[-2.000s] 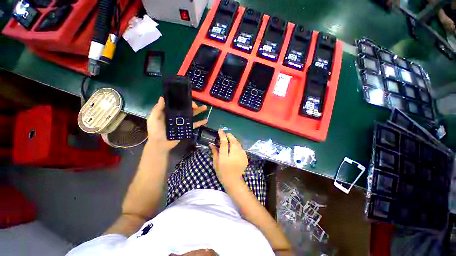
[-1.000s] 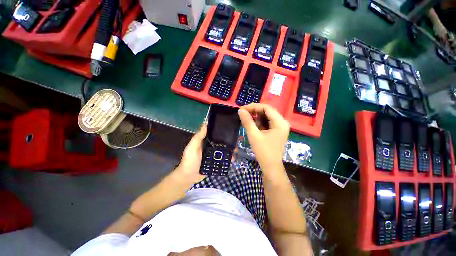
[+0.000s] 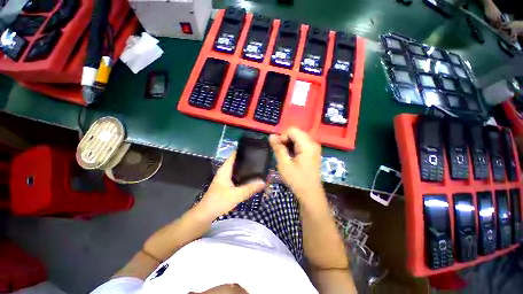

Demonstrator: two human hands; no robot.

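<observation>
My left hand (image 3: 225, 191) holds a black keypad phone (image 3: 253, 159) face up over my lap, with the thumb across its lower front. My right hand (image 3: 298, 158) is at the phone's upper right corner, thumb and fingers pinched together and blurred; whether something is between them I cannot tell. A red phone tray (image 3: 310, 118) lies on the bench beyond my hands. It holds several phones, some keypad side up and others with pale labels showing. One front slot has only a white paper label (image 3: 300, 93).
A second red tray of phones (image 3: 408, 198) is at right, below a clear lens tray (image 3: 427, 74). A white release liner (image 3: 385, 185) lies at the bench edge. At left are a small fan (image 3: 101, 142), a black hose (image 3: 97, 43), a tissue (image 3: 141, 52) and a dark square part (image 3: 156, 85).
A red phone tray has come in at right, where dark lens trays were. My hands came together at the phone; my left thumb has since moved onto its front. The view has shifted slightly.
</observation>
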